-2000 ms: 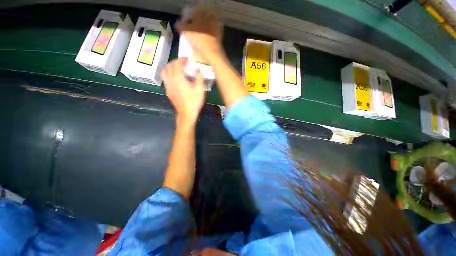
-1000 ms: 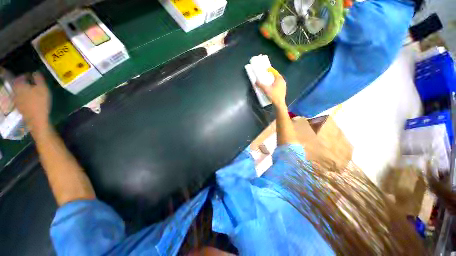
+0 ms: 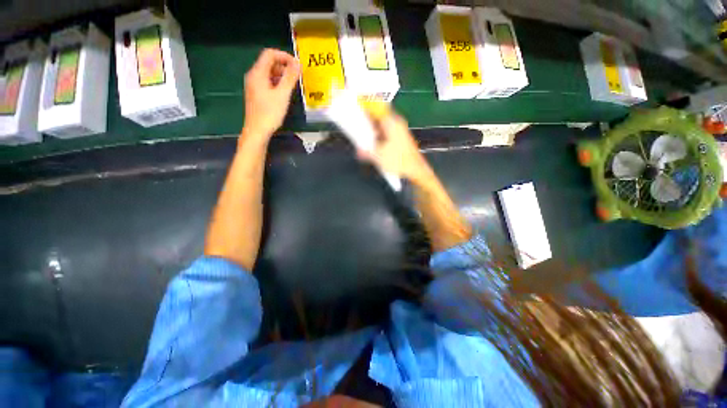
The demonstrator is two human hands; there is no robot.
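Note:
My right hand (image 3: 394, 147) holds a slim white piece (image 3: 359, 131), blurred, in front of the nearest phone box pair. My left hand (image 3: 271, 89) is raised with curled fingers just left of that pair; whether it holds anything cannot be told. The pair is a box base with a yellow A56 face (image 3: 319, 60) and a white lid with a phone picture (image 3: 372, 48) on its right, on the green belt. Another slim white piece (image 3: 526, 225) lies on the black bench at the right.
Closed-looking white phone boxes (image 3: 151, 68) stand on the belt (image 3: 231, 103) at the left. More base and lid pairs (image 3: 477, 52) stand at the right. A green desk fan (image 3: 655, 167) stands at the right, with a neighbour's blue sleeve (image 3: 646, 275) below it.
The view has swung back left. My right hand has brought a slim white piece from the bench to the base and lid pair. My left hand has come off the box it was touching.

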